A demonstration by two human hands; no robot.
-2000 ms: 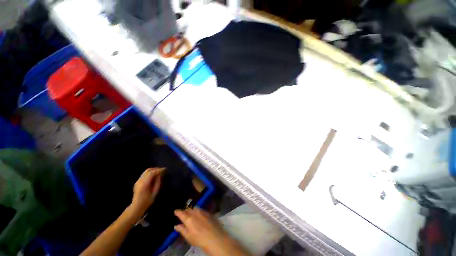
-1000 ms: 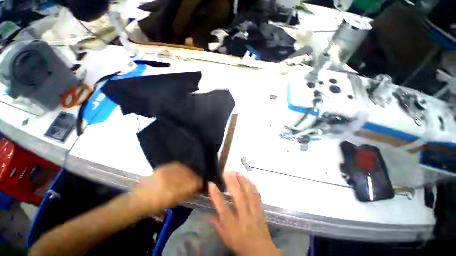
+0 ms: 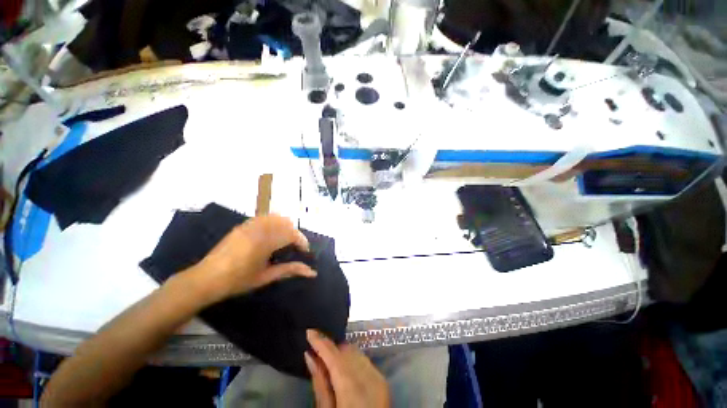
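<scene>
A black cut piece (image 3: 271,319) lies on the white table in front of the sewing machine, its lower part over the table's front edge. My left hand (image 3: 259,251) is on its upper part, thumb and fingers pinching the fabric. My right hand (image 3: 339,370) holds its lower right edge between thumb and fingers. The stack of cut pieces (image 3: 108,167) lies at the left on a blue sheet (image 3: 33,227). The sewing machine's needle area (image 3: 365,203) is beyond the cut piece, to the right of my left hand.
A black smartphone (image 3: 506,227) lies right of the needle area. The machine arm (image 3: 510,143) runs across the back right. A brown strip (image 3: 265,194) is behind my left hand. A measuring scale (image 3: 478,323) runs along the table's front edge. A blue crate's edge shows below the table.
The view has turned right, towards the machine. The cut piece is now separate from the stack and nearer the needle area. Both hands now hold it, my left hand farther up on the fabric.
</scene>
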